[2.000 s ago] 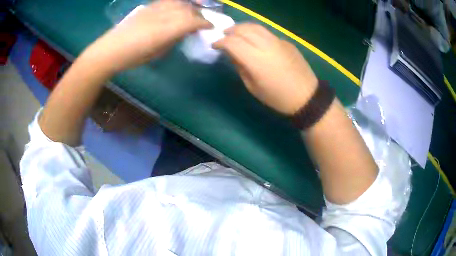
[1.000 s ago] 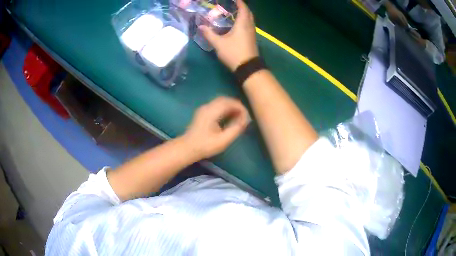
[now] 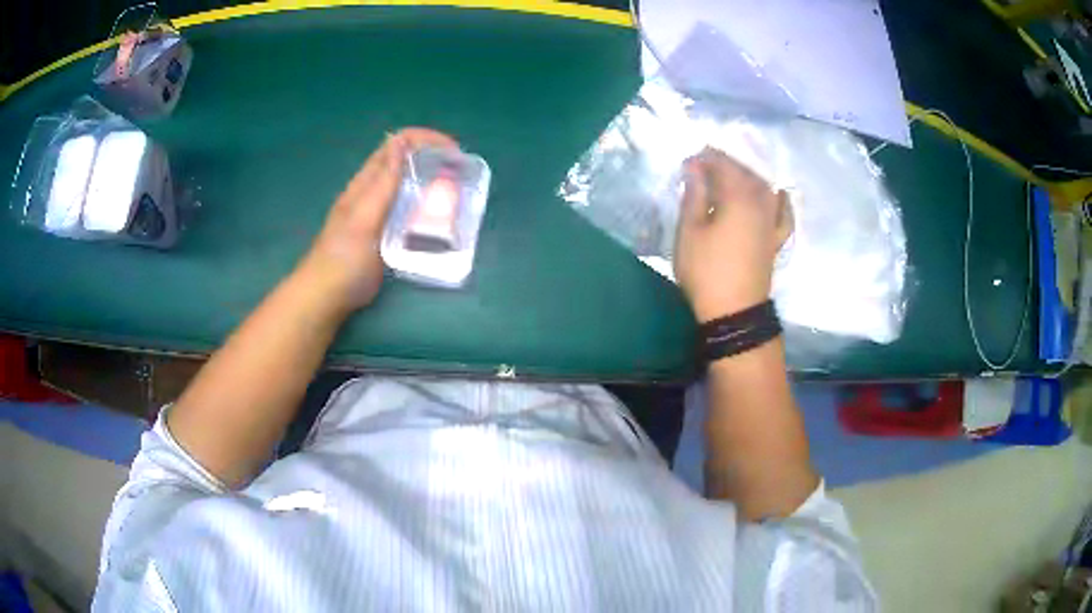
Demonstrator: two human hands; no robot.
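Note:
My left hand holds a clear plastic box with a pink strap and a dark part inside, above the green mat. The box shows no bag round it. My right hand, with a dark wristband, is over the stack of poly bags on the right. Its fingers are bent at the bags and blurred. Whether they pinch a bag cannot be told.
Bagged boxes with white tops stand at the left. Another clear box with pink contents is behind them. A white paper sheet lies behind the bags. A thin white cord and a blue object are at the right.
My right hand has moved from the clear boxes at the far side to the bag stack. My left hand, empty a second ago, now holds a box. The view has turned right.

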